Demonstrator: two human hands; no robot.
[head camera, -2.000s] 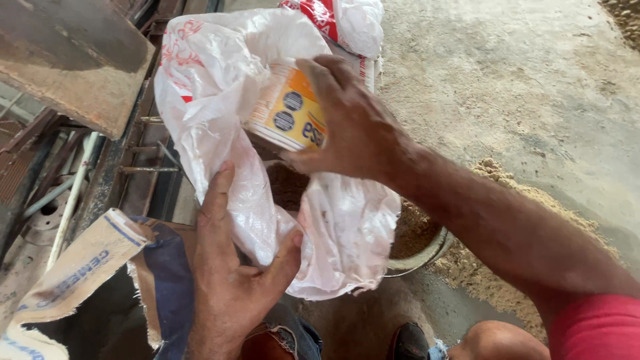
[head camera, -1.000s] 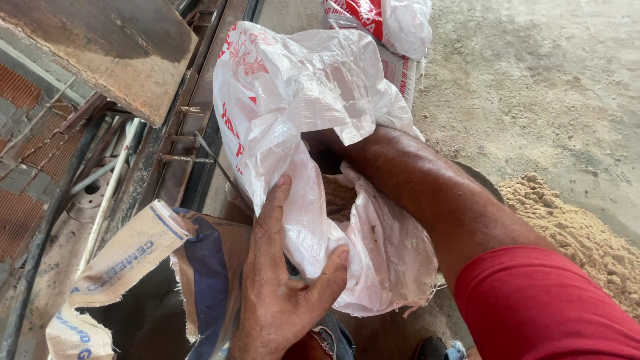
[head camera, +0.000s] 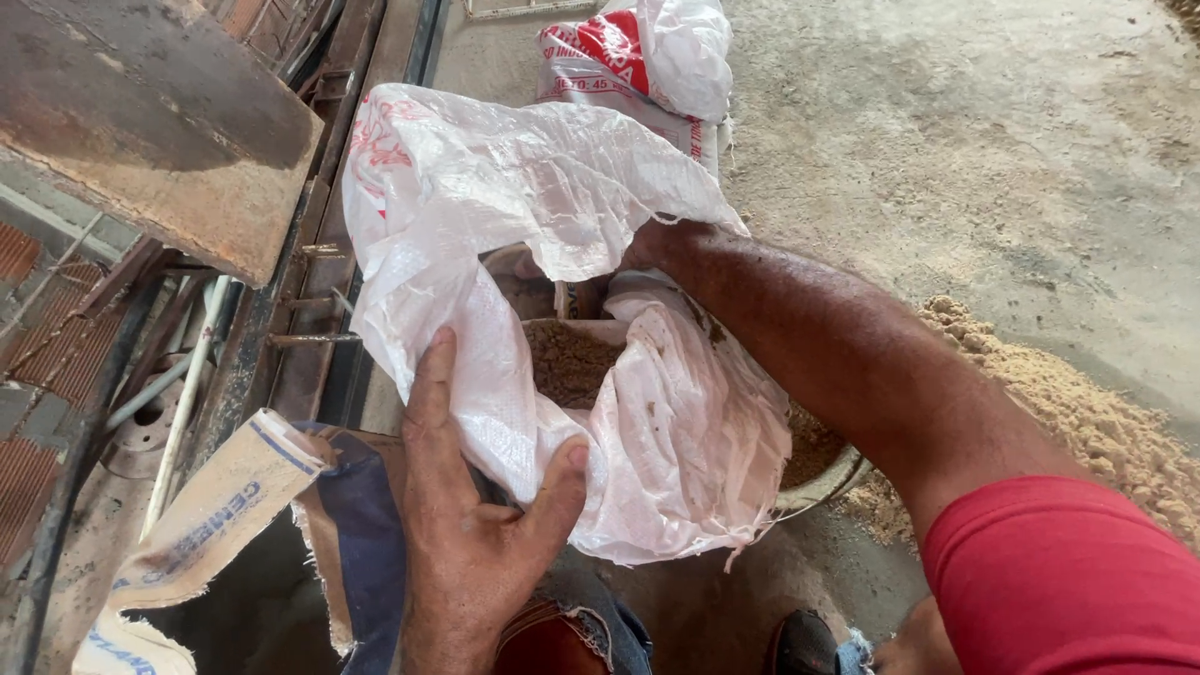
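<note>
A white woven plastic sack (head camera: 506, 169) stands with its mouth spread, and brown powdery material (head camera: 570, 366) shows inside. My left hand (head camera: 483, 511) grips the near left edge of its mouth between thumb and fingers. My right hand (head camera: 654, 246) reaches into the mouth under the far flap, its fingers mostly hidden. Beside it, inside the sack, a small part of a labelled tub (head camera: 574, 300) is visible; the hand appears to hold it. Right of the sack, partly covered by it, is a round bucket (head camera: 851, 473) with brown material in it.
A torn paper cement bag (head camera: 361, 544) stands at lower left. Sand (head camera: 1059, 403) is heaped on the concrete floor at right. Another white and red sack (head camera: 628, 75) lies beyond. Metal bars (head camera: 319, 281) and a large metal sheet (head camera: 159, 122) are at left, and my knees and a shoe below.
My right hand has carried the yellow and white tub from above the sack's mouth down inside it. My left hand keeps its hold on the edge. The view has shifted somewhat.
</note>
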